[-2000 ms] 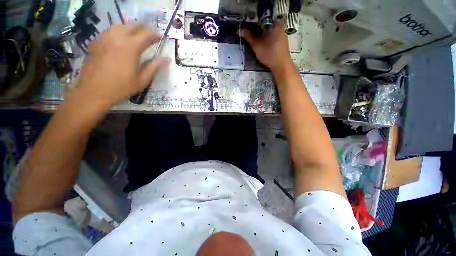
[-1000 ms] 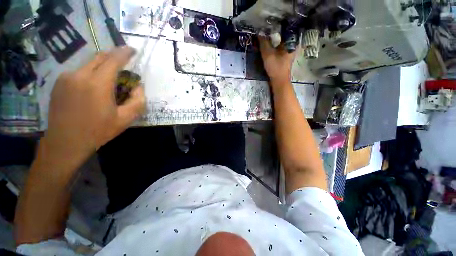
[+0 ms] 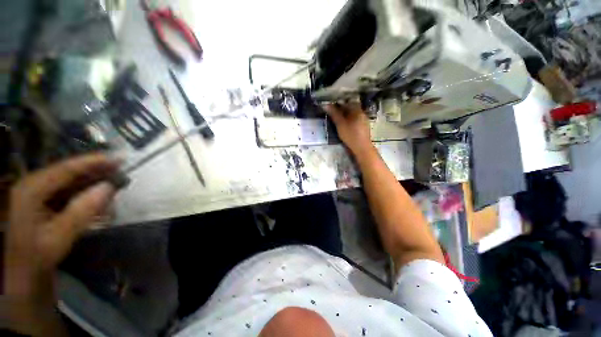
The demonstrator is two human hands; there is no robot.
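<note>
My left hand (image 3: 62, 204) is at the left, blurred, closed round the dark handle of a long screwdriver (image 3: 158, 153). Its thin silver rod runs up and right across the table toward the rotary hook (image 3: 282, 103) in the dark slot of the bed. My right hand (image 3: 349, 125) reaches under the cream-white sewing machine head (image 3: 461, 79), at the right end of the slot. Its fingertips are hidden there, so I cannot tell if it holds anything. A flat metal bed cover (image 3: 306, 131) lies in front of the slot.
Red-handled pliers (image 3: 174, 33) lie at the back left. A small screwdriver (image 3: 191, 105), a thin rod (image 3: 183, 141) and a black slotted part (image 3: 137, 124) lie left of the hook. A parts box (image 3: 431, 161) stands right of my right forearm. The table's front edge runs before my body.
My left hand has moved left and now holds the long screwdriver across the table. My right hand stays under the head. The view has shifted, bringing the red pliers into sight.
</note>
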